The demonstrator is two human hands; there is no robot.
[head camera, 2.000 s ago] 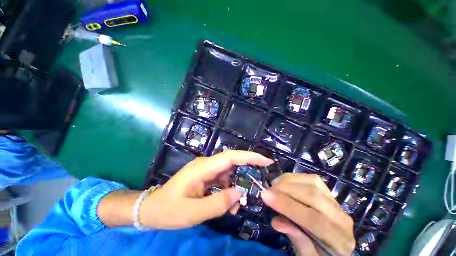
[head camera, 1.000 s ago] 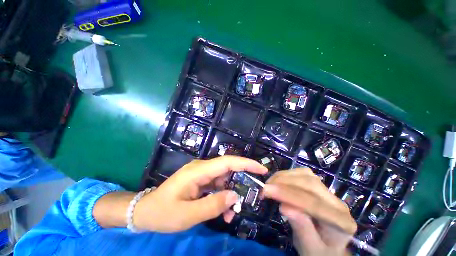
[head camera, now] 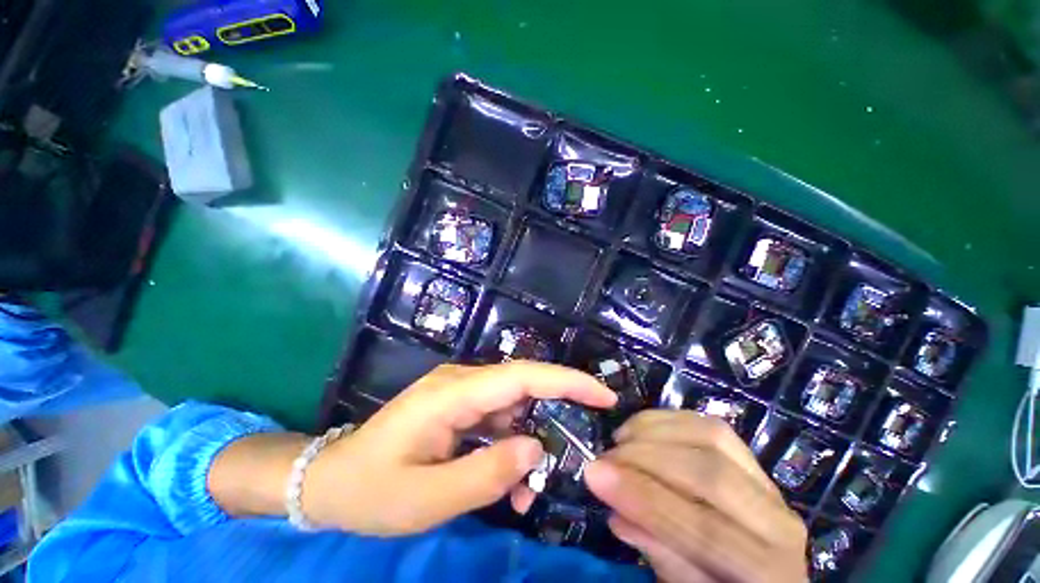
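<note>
My left hand (head camera: 428, 456), bare with a beaded bracelet, holds a small dark watch case assembly (head camera: 555, 438) between thumb and fingers above the tray. A blue-green circuit board and pale parts show inside it. My right hand (head camera: 701, 490) holds thin metal tweezers (head camera: 573, 440), with the tips over the open case. Whether the tips touch a part cannot be told. The black blister tray (head camera: 551, 267) lies under both hands. Many of its pockets hold similar assemblies (head camera: 756, 350); several upper-left pockets are empty.
Upper left are a blue tool with yellow markings (head camera: 245, 25), a syringe-like item with a yellow-green tip (head camera: 188, 68) and a grey block (head camera: 205, 148). A white plug and cable (head camera: 1028, 393) and a white round object (head camera: 981, 552) are at right. A blue sleeve (head camera: 40, 359) shows at left.
The tweezers, steeply angled a second ago with their rear end visible at lower right, now point into the case from closer in. My left hand still holds the case; the view has shifted slightly.
</note>
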